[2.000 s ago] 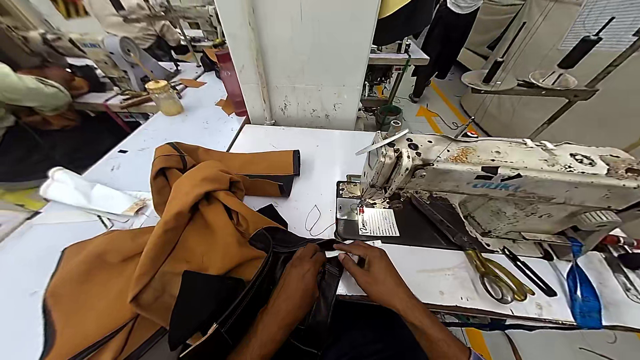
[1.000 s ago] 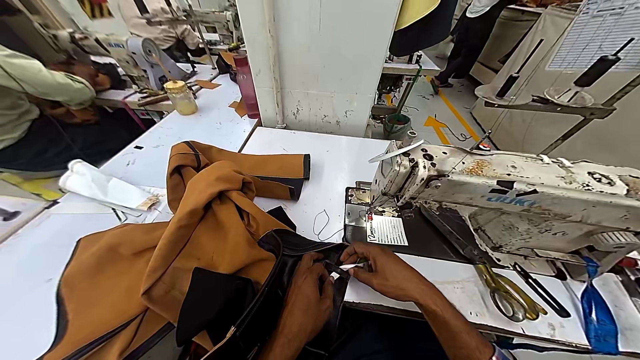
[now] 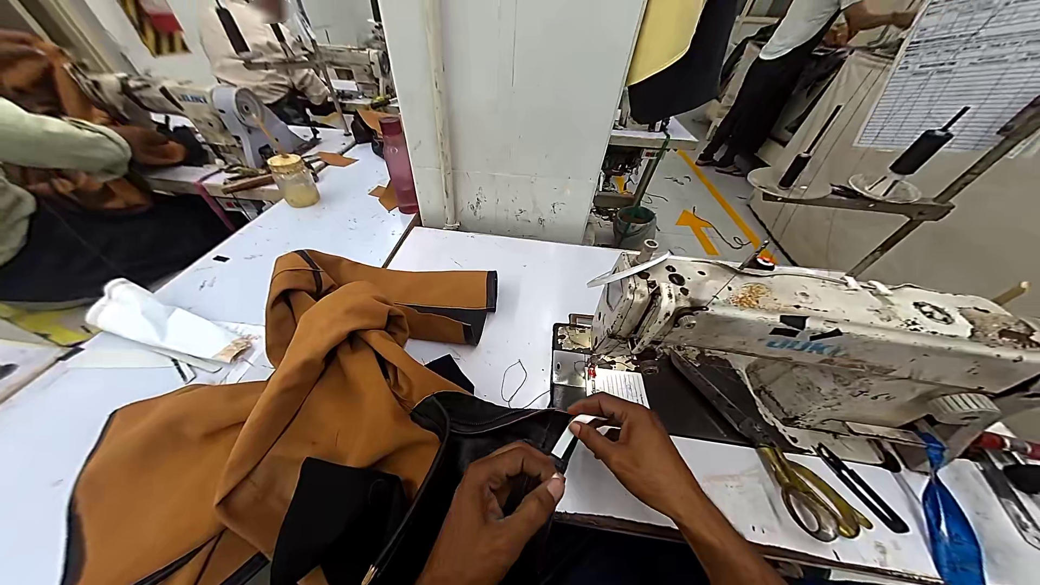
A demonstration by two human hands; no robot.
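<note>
A garment of orange-brown material with black parts (image 3: pixel 349 349) lies on the white table, its sleeve stretched toward the back. My left hand (image 3: pixel 500 508) pinches the black edge of the garment near a narrow white strip (image 3: pixel 562 443). The upper end of that strip is between the thumb and fingers of my right hand (image 3: pixel 630 447), just in front of the sewing machine's plate. A white Juki sewing machine (image 3: pixel 812 325) stands to the right, with a small printed paper (image 3: pixel 619 385) beside its needle area. What lies beneath my left palm is hidden.
Gold-handled scissors (image 3: pixel 800 496), black thread snips (image 3: pixel 863 487) and a blue ribbon (image 3: pixel 949 520) lie at the right. A white cloth roll (image 3: pixel 162 321), a glue jar (image 3: pixel 292 180) and a pink bottle (image 3: pixel 397 166) are at the left. Co-workers are at the back left and back right.
My right hand has drawn the white strip up and away from my left hand, which was closer to it before. At the far left, a co-worker's arm now holds up brown material.
</note>
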